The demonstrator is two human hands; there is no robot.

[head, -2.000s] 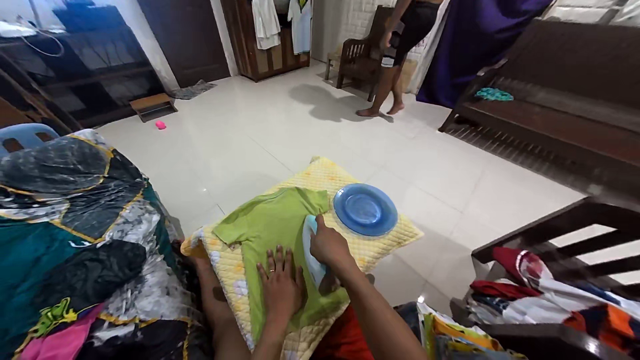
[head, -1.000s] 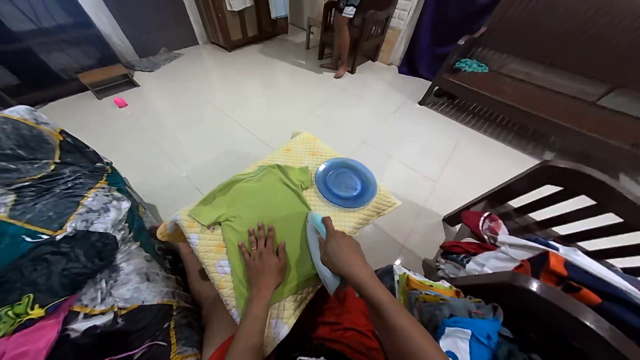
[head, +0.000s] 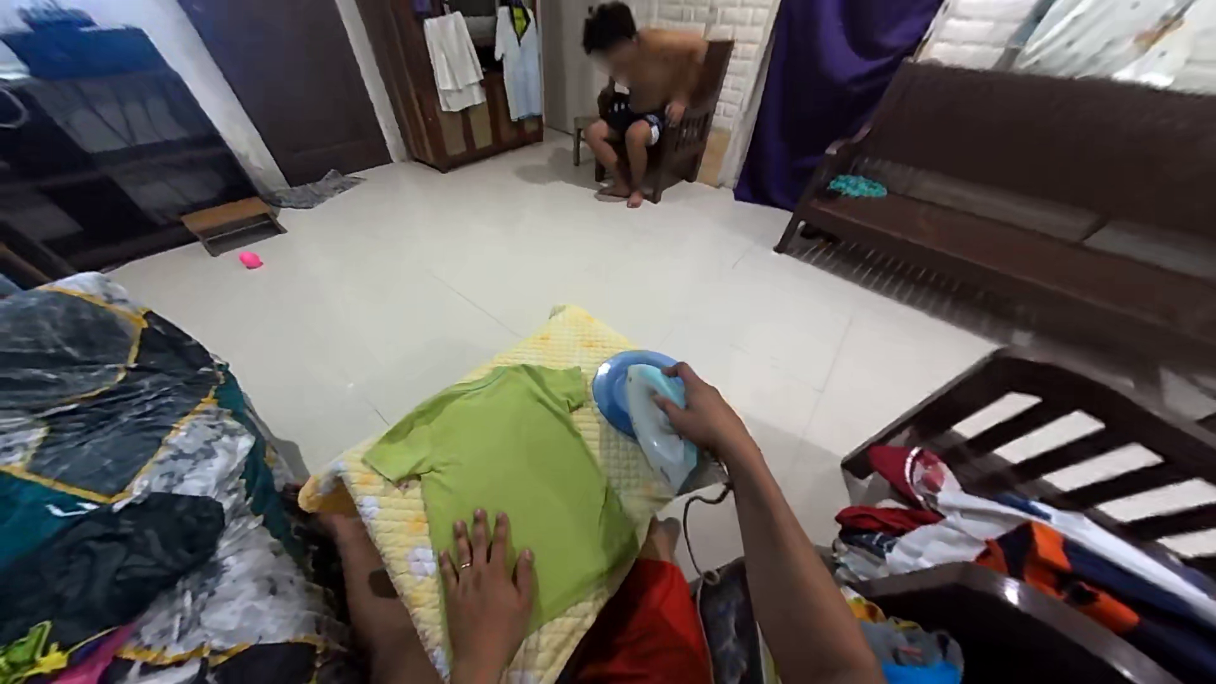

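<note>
A green T-shirt (head: 522,484) lies spread on a yellow quilted pad (head: 380,513). My left hand (head: 487,589) rests flat on the shirt's lower left part, fingers spread, with a ring on one finger. My right hand (head: 698,413) grips a light blue clothes iron (head: 655,427) by its handle. The iron is over the blue plate (head: 613,380) at the pad's right edge and hides much of it; whether they touch, I cannot tell. A cord (head: 692,541) hangs from the iron's rear.
A person (head: 646,95) sits on a wooden chair (head: 698,133) at the back. A dark wooden bench (head: 1007,209) stands at the right, with piled clothes (head: 988,541) on a slatted wooden chair (head: 1054,427) nearer me. Patterned bedding (head: 190,437) with dark cloth is at the left. A pink object (head: 251,259) lies on the floor.
My right hand has moved the iron from the shirt's right side to over the blue plate. My left hand now lies lower on the shirt. The other person, standing two seconds ago, now sits.
</note>
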